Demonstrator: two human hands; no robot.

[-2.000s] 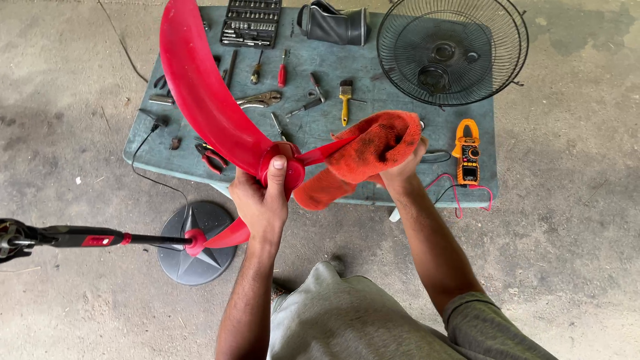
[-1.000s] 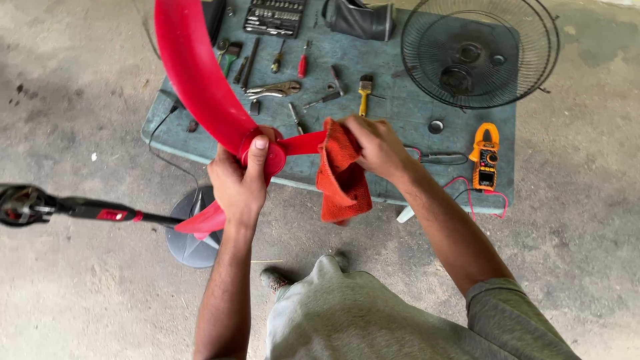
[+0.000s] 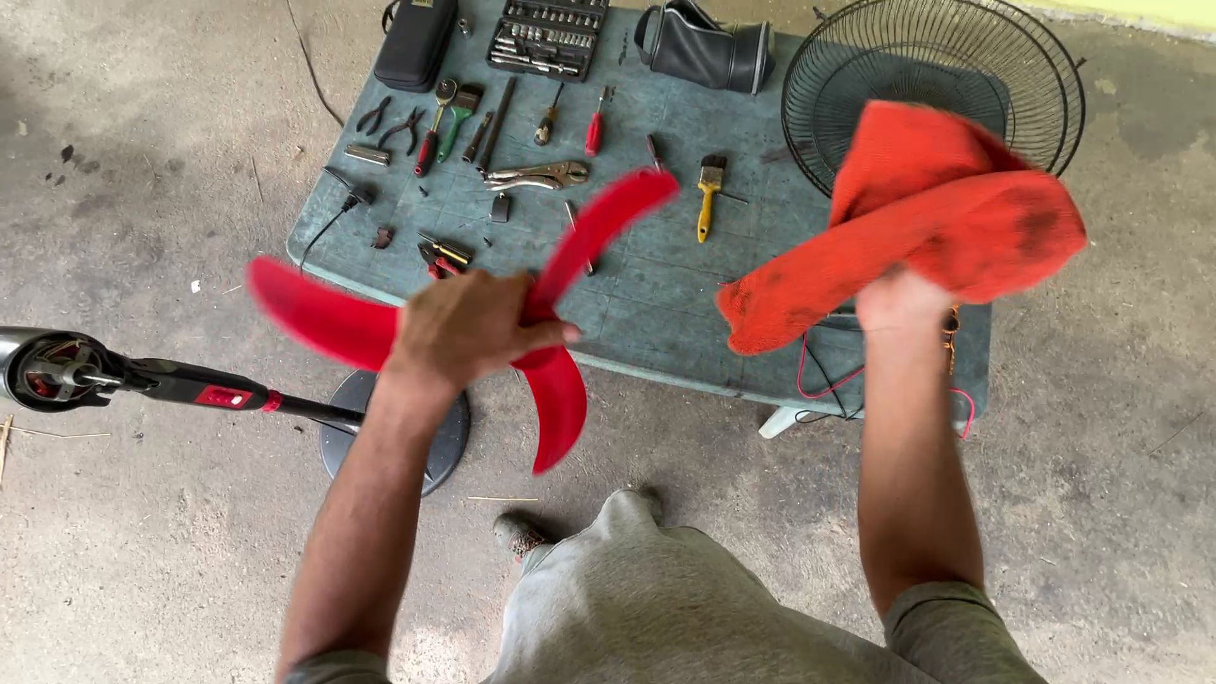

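My left hand (image 3: pixel 470 323) grips the red plastic fan blade assembly (image 3: pixel 560 408) near its hub, with its three blades spread above the table's front edge. Raised at the right, my right hand (image 3: pixel 907 299) holds an orange cloth (image 3: pixel 912 218) with dark stains; the cloth partly covers the black wire fan guard (image 3: pixel 807 114). The cloth and the blades are apart and a little blurred. At the left stands the fan's stand with its bare motor (image 3: pixel 62 370), above a round black base (image 3: pixel 451 442).
On the blue-green table (image 3: pixel 665 304) lie locking pliers (image 3: pixel 541 176), a yellow-handled paintbrush (image 3: pixel 706 198), a red screwdriver (image 3: pixel 595 131), a ratchet (image 3: pixel 435 123), a socket set (image 3: pixel 546 38), a black case (image 3: pixel 415 43) and a black pouch (image 3: pixel 708 49). A power plug (image 3: pixel 356 197) rests at the left.
My right hand and the cloth have moved right, away from the blade they were touching. The blade assembly has been turned in my left hand, which now covers its hub from above.
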